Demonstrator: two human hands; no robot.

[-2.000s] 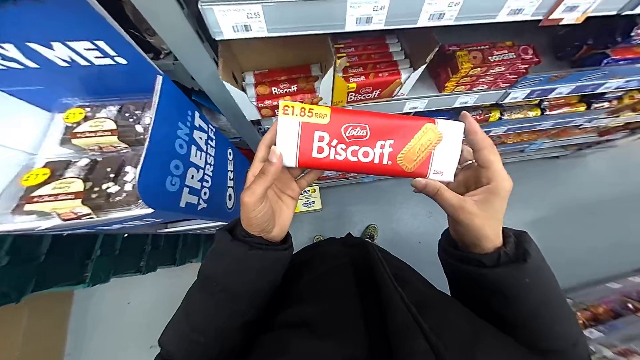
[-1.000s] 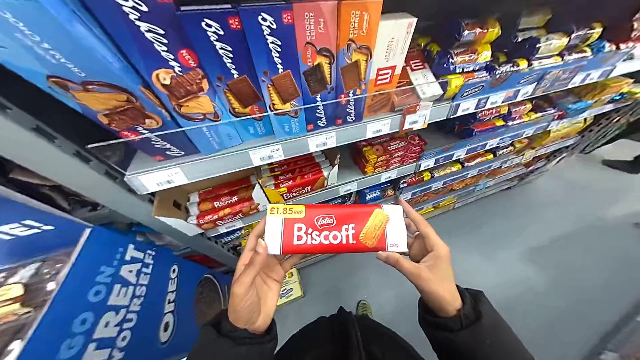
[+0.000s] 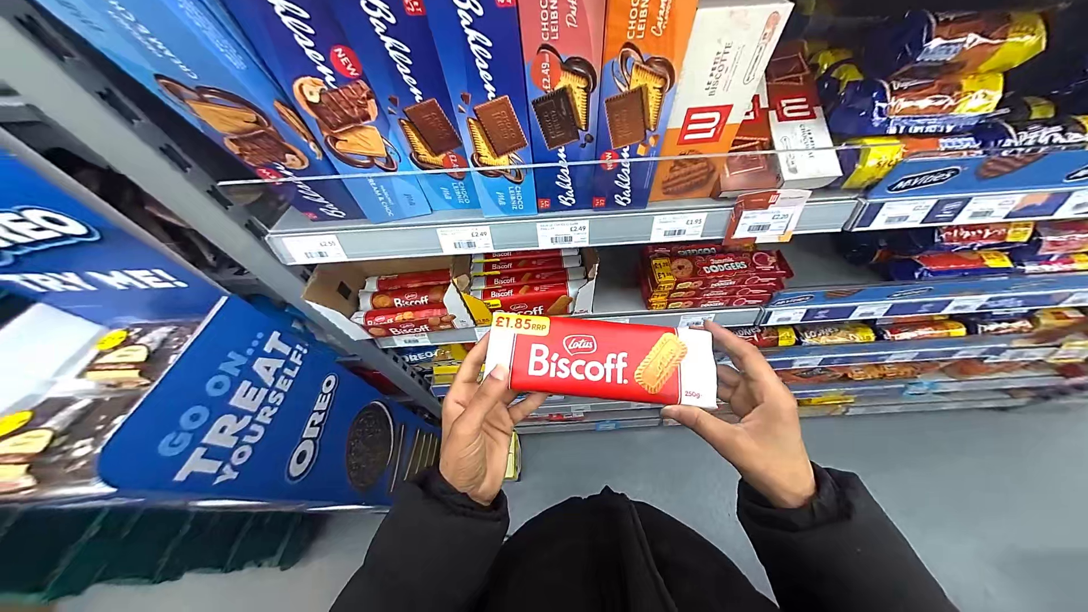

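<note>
A red and white packet of Lotus Biscoff biscuits [image 3: 578, 361] is held up level between both hands, its printed front facing me. My left hand [image 3: 484, 416] grips the packet's left end, thumb on the front. At the right end, my right hand [image 3: 756, 408] pinches it between thumb below and fingers above. Behind the packet, open cardboard boxes [image 3: 327, 293] on a shelf hold several more Biscoff packets [image 3: 408, 297]. Red Dodgers biscuit packets [image 3: 714, 272] are stacked to the right of them.
Upright Bahlsen biscuit boxes [image 3: 501, 110] fill the shelf above, beside an LU box [image 3: 714, 93]. McVitie's packets [image 3: 952, 93] lie on shelves at right. A blue Oreo display stand [image 3: 255, 416] stands close on the left. Grey floor [image 3: 926, 501] shows below the shelves.
The view has tilted up, bringing the upper shelf of Bahlsen boxes into sight. Both hands keep hold of the Biscoff packet throughout.
</note>
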